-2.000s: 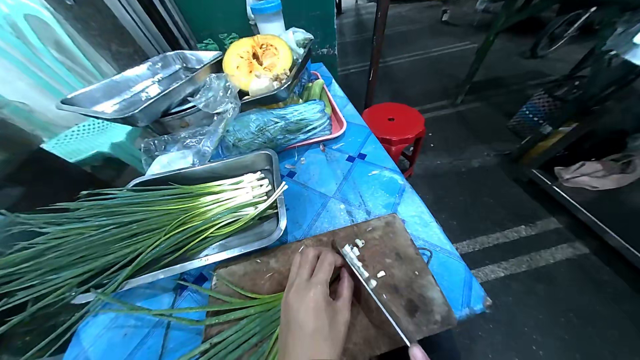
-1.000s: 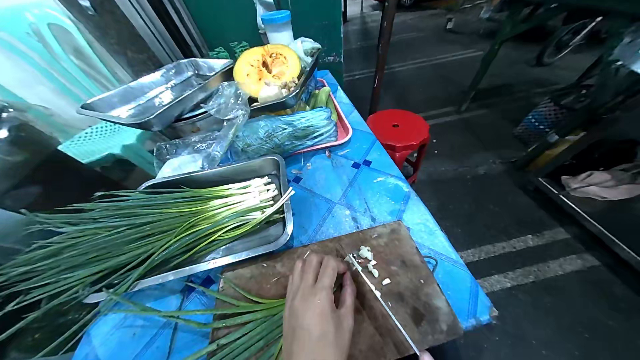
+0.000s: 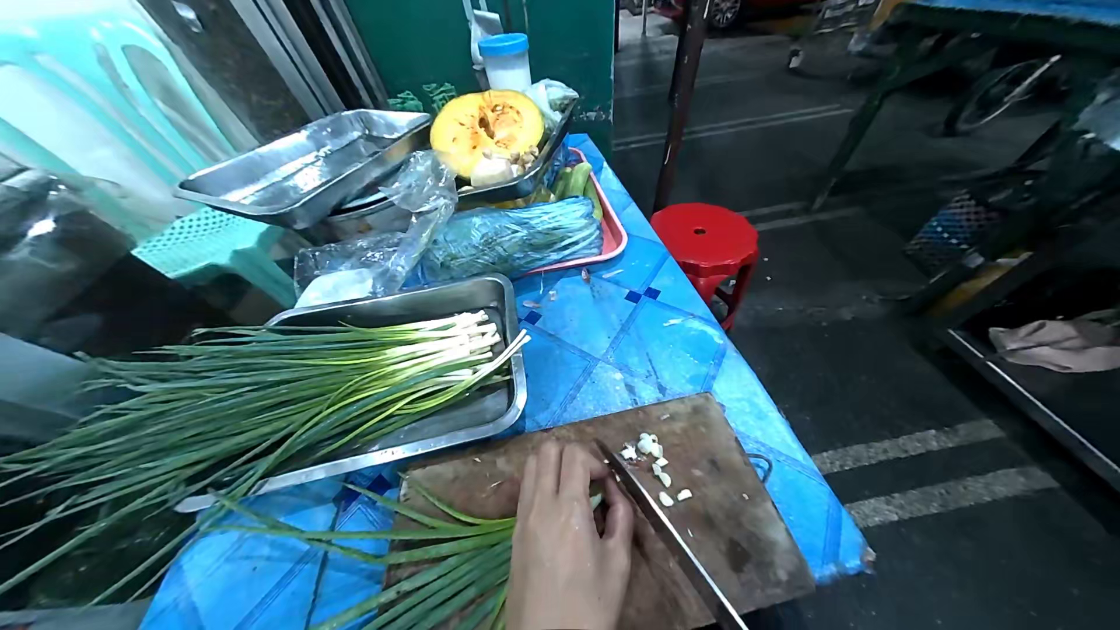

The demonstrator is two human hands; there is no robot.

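My left hand (image 3: 569, 542) grips a bunch of green onions (image 3: 446, 564) on a worn wooden cutting board (image 3: 735, 516), fingers curled beside the blade. A long knife (image 3: 669, 534) lies slantwise over the board, its tip by my left fingertips; its handle end is below the frame, and so is my right hand. Several small white cut pieces (image 3: 656, 459) lie on the board to the right of the blade. A larger bunch of green onions (image 3: 350, 376) rests in a metal tray (image 3: 516, 394) behind the board, its leaves hanging over the left side.
The table has a blue tile-patterned cover (image 3: 612, 359). Behind the tray are plastic-wrapped vegetables (image 3: 525, 236), another metal tray (image 3: 306, 166), a cut squash (image 3: 486, 131) and a blue-lidded container (image 3: 506, 61). A red stool (image 3: 705, 241) stands right of the table; a teal stool (image 3: 210, 245) is at the left.
More white pieces lie on the board than two seconds ago. Part of my right hand showed at the bottom edge in the earlier frames and is now out of view.
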